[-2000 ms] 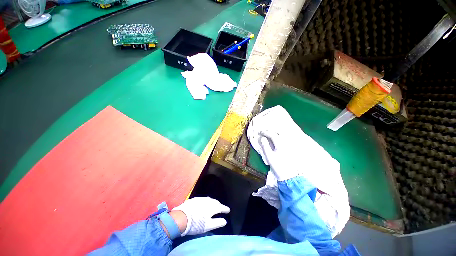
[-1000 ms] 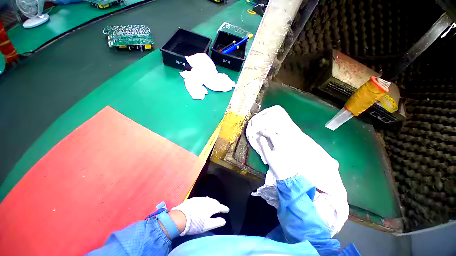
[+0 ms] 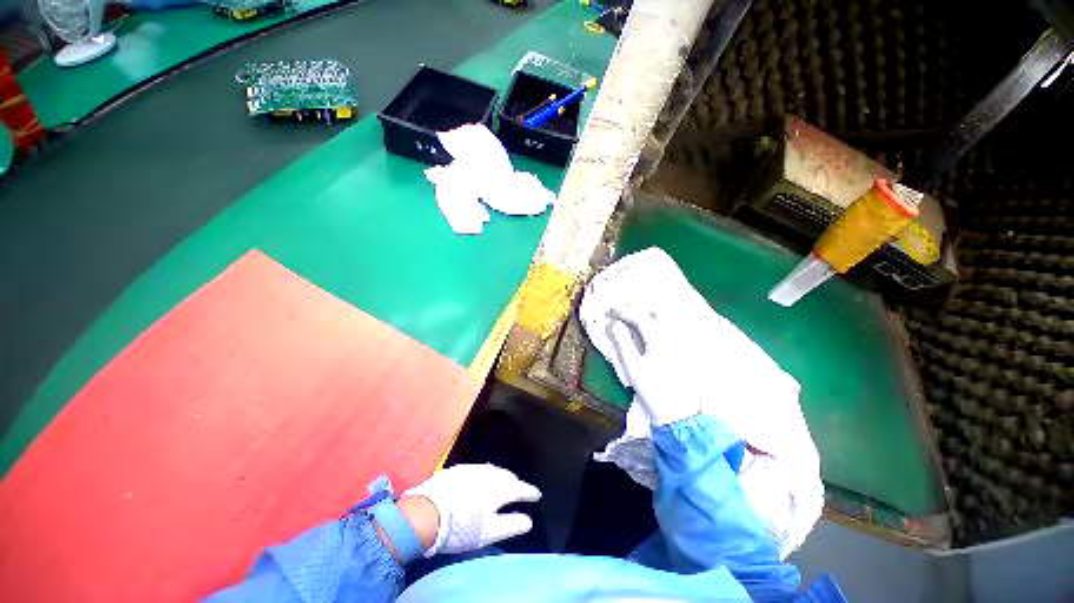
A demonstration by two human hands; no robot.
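Note:
My left hand (image 3: 477, 507), in a white glove with a blue band at the wrist, rests low in the middle, thumb and fingers apart, with nothing visible in it. My right hand (image 3: 645, 359), also white-gloved, lies on a large white padded bundle (image 3: 736, 371) at the booth's front edge. White lies on white, so whether its fingers grip the bundle is unclear. An orange-yellow nozzle-like tool (image 3: 866, 227) with a pale translucent tip hangs above the booth's green floor (image 3: 854, 395), to the right of my right hand.
A red mat (image 3: 236, 436) covers the near left bench. Two black bins (image 3: 418, 141) stand behind it, a crumpled white piece (image 3: 485, 177) in front. A circuit board (image 3: 298, 91) lies on the dark conveyor (image 3: 130, 194). A scuffed post (image 3: 612, 141) stands beside the foam-lined booth.
The circuit board on the conveyor has shifted slightly left. My two hands and the white bundle show no clear movement.

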